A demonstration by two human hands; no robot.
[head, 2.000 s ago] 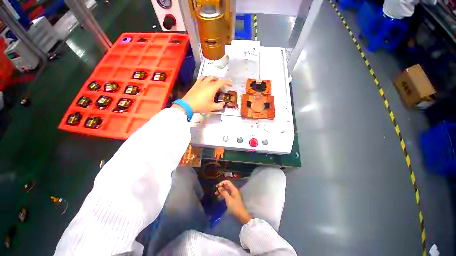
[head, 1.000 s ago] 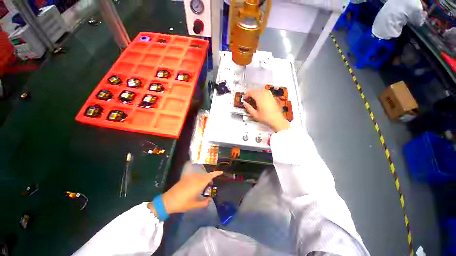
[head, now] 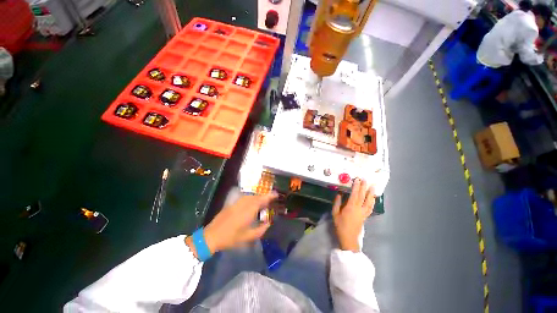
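Observation:
My left hand, with a blue band on its wrist, is over my lap and holds a small dark unit with gold and white patches at its fingertips. My right hand is empty, its fingers apart at the front edge of the white press base, beside the red button. A brown-orange fixture block on the base has a small part in its middle, too small to make out. A second orange-brown fixture block stands to its right.
The gold press cylinder hangs above the back of the base. A red-orange tray with black units lies left. A dark part lies on the base. Tweezers and small flex parts lie on the green bench. A person sits far right.
My right hand has left the fixture block and moved down to the base's front edge. My left hand has moved slightly up and right with the small unit. The view has shifted.

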